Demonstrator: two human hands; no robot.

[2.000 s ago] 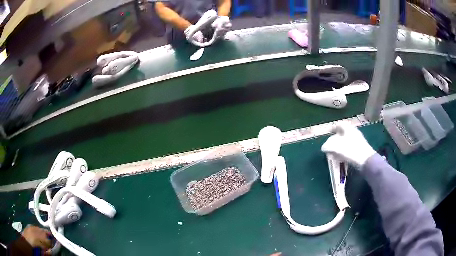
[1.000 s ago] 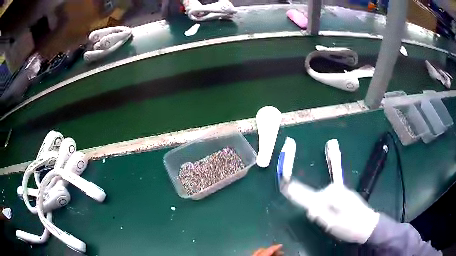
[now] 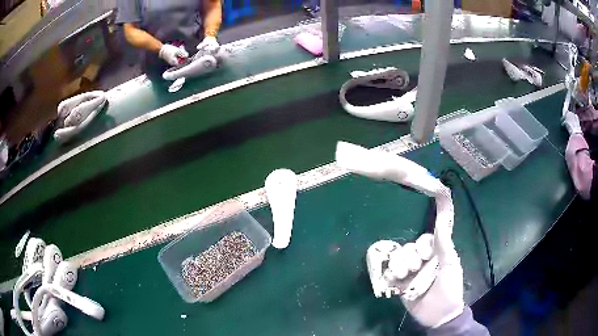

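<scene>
My right hand (image 3: 436,289), in a white knit glove, is closed on a white neck fan body (image 3: 444,207) at the lower right. One arm of the band reaches up and left over the bench edge; the other end lies at the gloved fingers. My left hand is not in view. A loose white teardrop housing cover (image 3: 282,207) lies beside the clear screw tub (image 3: 172,266), which holds a heap of tiny screws (image 3: 219,262). The electric screwdriver is mostly hidden behind the fan and hand; its black cord (image 3: 475,220) shows on the right.
Stacked neck fans (image 3: 49,289) lie at lower left. Divided screw trays (image 3: 518,134) stand by a grey post (image 3: 431,72). A grey-brown neck fan (image 3: 377,110) lies on the green belt (image 3: 262,118). A person (image 3: 170,33) works across the belt; another's pink sleeve (image 3: 579,167) shows at right.
My gloved right hand has taken hold of the neck fan body and lifted and turned it from the bench. The bare fingers at the bottom edge have left the picture. The view has shifted right.
</scene>
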